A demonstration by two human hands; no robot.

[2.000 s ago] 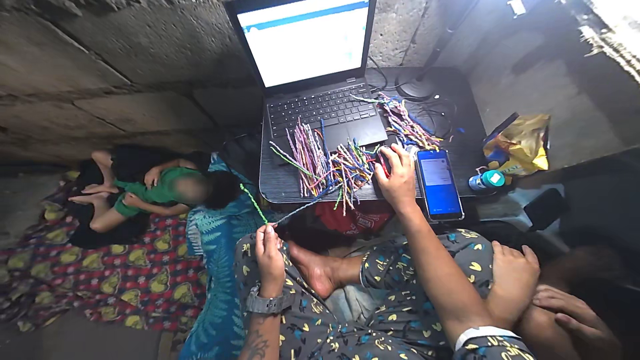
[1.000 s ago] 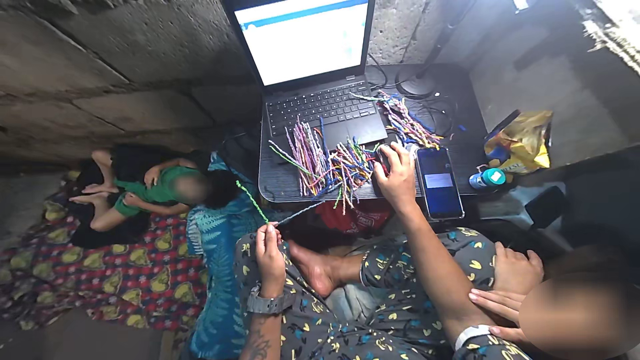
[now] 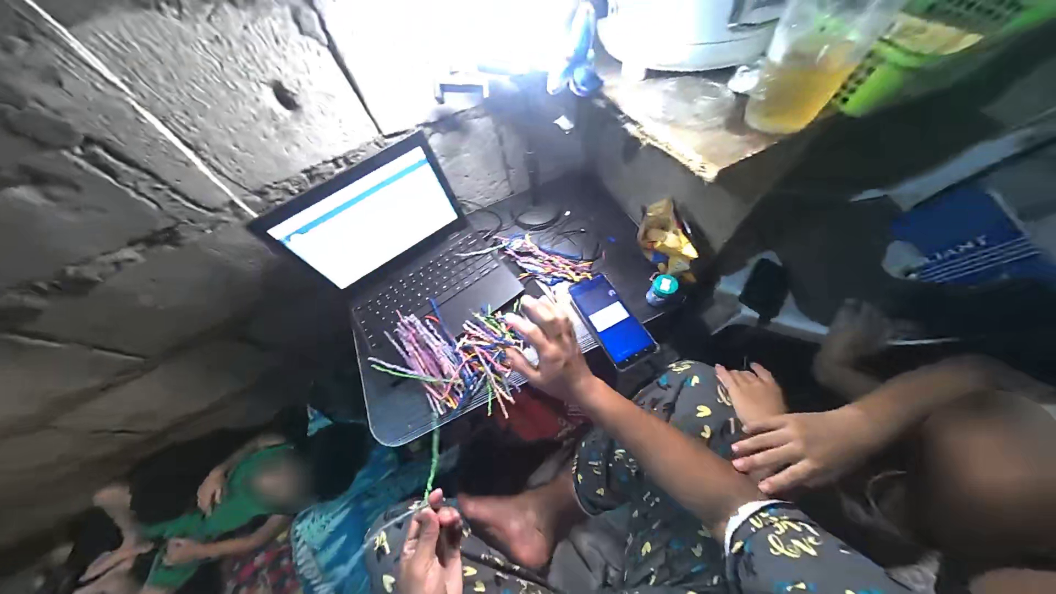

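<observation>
My left hand [image 3: 431, 544] is low in the view, its thumb and fingertips pinched on a green twisted cord [image 3: 434, 458] that runs up toward the table edge. My right hand [image 3: 554, 351] rests at the front of the table with fingers spread, at the right side of a pile of multicoloured twisted cords [image 3: 462, 359]; whether something lies under its palm cannot be told. A second bundle of cords [image 3: 549, 262] lies behind it, beside the open laptop [image 3: 437, 276]. To the right of my right hand is a smartphone [image 3: 612, 322] with a lit screen.
A small teal-capped bottle [image 3: 662, 289] and a yellow wrapper [image 3: 667, 235] are at the right of the black table [image 3: 388, 417]. A ledge [image 3: 701, 148] holds a bottle of yellow liquid [image 3: 796, 87]. One person [image 3: 792, 450] is close on the right; another person [image 3: 223, 503] lies at lower left.
The view has swung up and to the right, now showing the ledge. My right hand's fingers are more spread and raised than before. The person on the right has shifted their arms.
</observation>
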